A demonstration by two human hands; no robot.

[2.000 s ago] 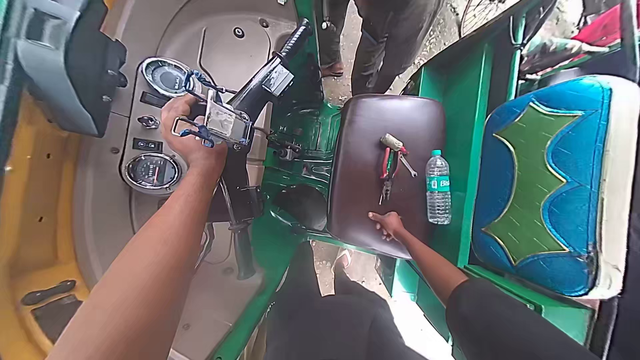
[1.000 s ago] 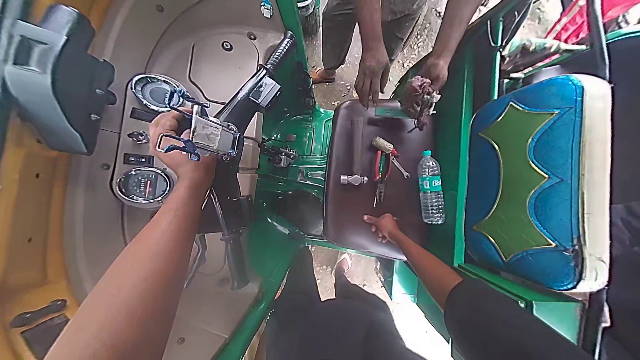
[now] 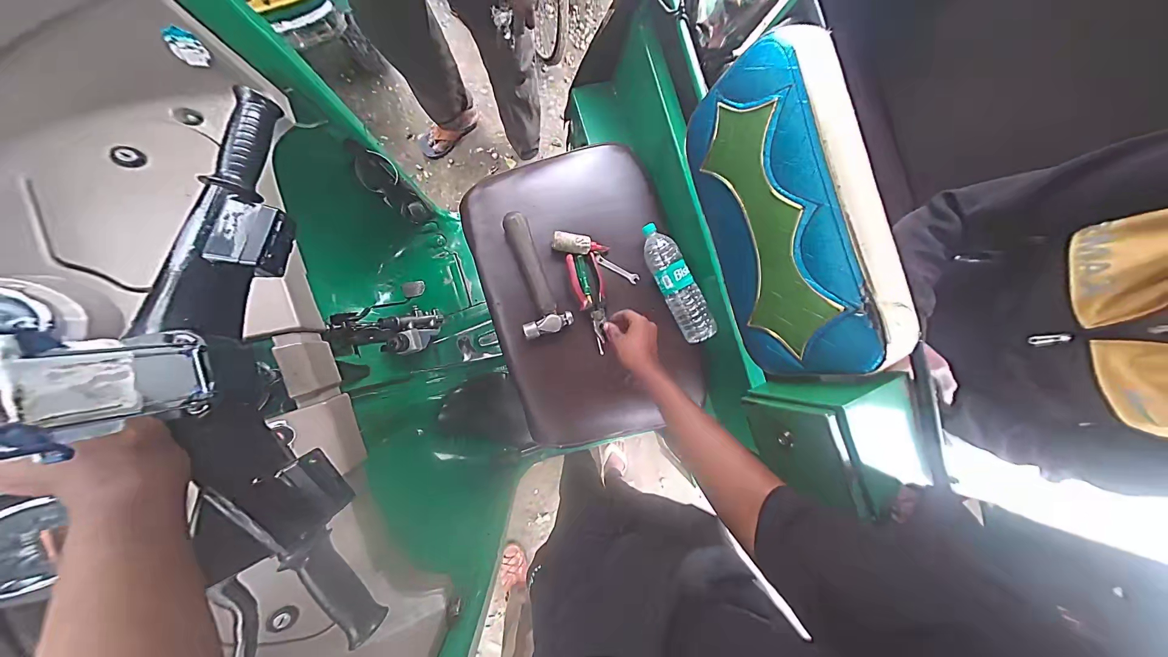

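Note:
My left hand [image 3: 119, 465] is at the lower left, closed around the underside of a metal holder [image 3: 100, 379] on the handlebar; its fingers are partly hidden. On the brown padded seat [image 3: 593, 401], my right hand [image 3: 632, 342] has its fingertips at the jaws of red-handled pliers [image 3: 584, 285]; whether they grip is unclear. A ball-peen hammer [image 3: 531, 269] lies left of the pliers. Beside the pliers' handles are a pale cylindrical roll [image 3: 572, 242] and an open-end wrench [image 3: 620, 269]. A clear water bottle [image 3: 680, 287] lies at the seat's right side.
The handlebar grip [image 3: 246, 141] and a foot pedal assembly [image 3: 392, 328] are left of the seat. A blue and green cushion [image 3: 785, 210] stands at the right, above a green metal box [image 3: 835, 438]. A person's legs [image 3: 438, 73] are beyond the seat.
The hammer lies on the seat, where the oldest frame shows none. Another person's hands, over the seat one second ago, have withdrawn. My right hand has moved from the seat's near part to the pliers' jaws.

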